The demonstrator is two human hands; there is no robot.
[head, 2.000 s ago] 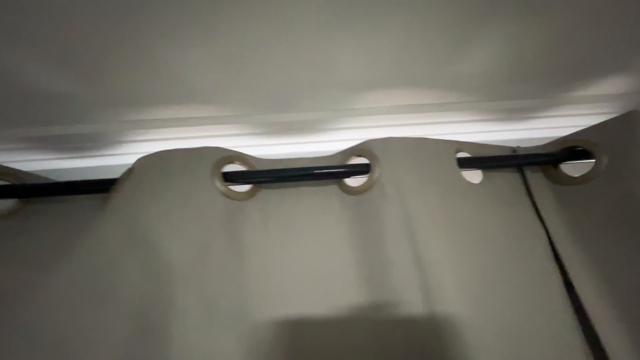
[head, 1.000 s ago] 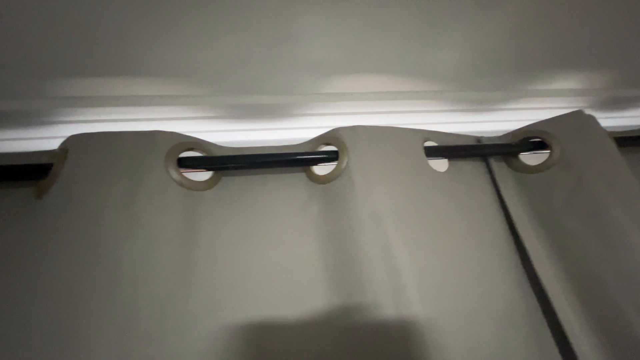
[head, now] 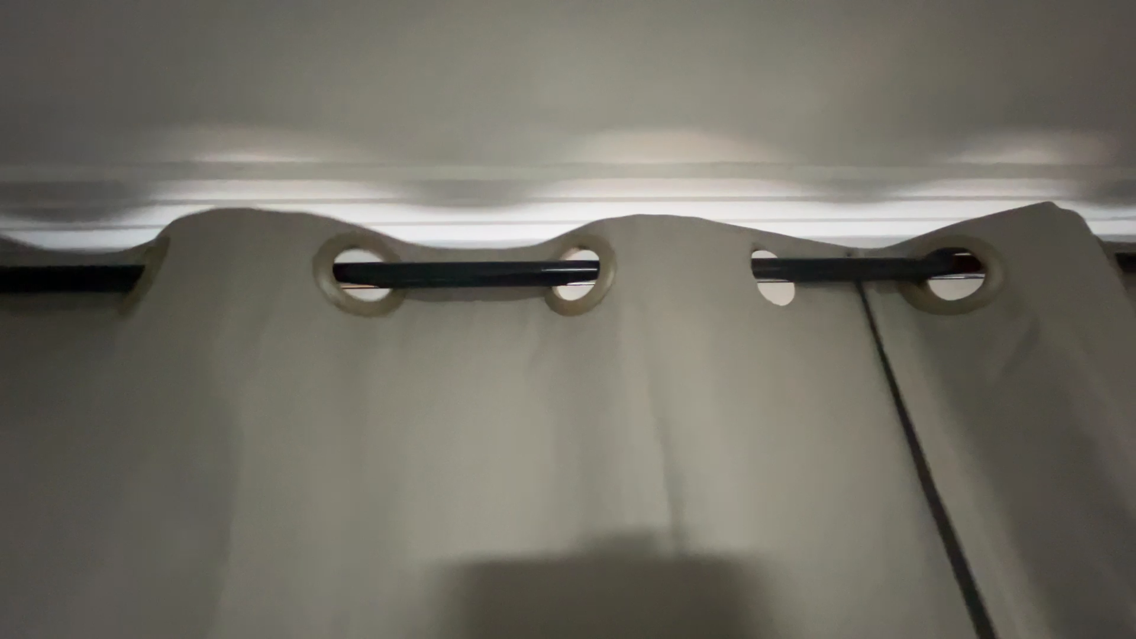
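Observation:
Neither my left hand nor my right hand shows in the head view. A grey-beige grommet curtain (head: 479, 399) hangs from a dark curtain rod (head: 470, 273) that passes through its holes. Pale ring grommets line several of these, one left of the middle (head: 325, 275) and one at the right (head: 996, 275). The hole right of the middle shows no ring on this side. Between that hole and the right grommet, a narrow dark gap (head: 923, 470) slants down to the lower right between two stretches of fabric.
Above the curtain runs white ceiling moulding (head: 497, 232), lit from behind, with the grey ceiling (head: 568, 80) over it. A blurred dark shadow (head: 603, 595) lies on the lower middle of the curtain.
The view has shifted somewhat between frames. The curtain and rod show no plain change of their own.

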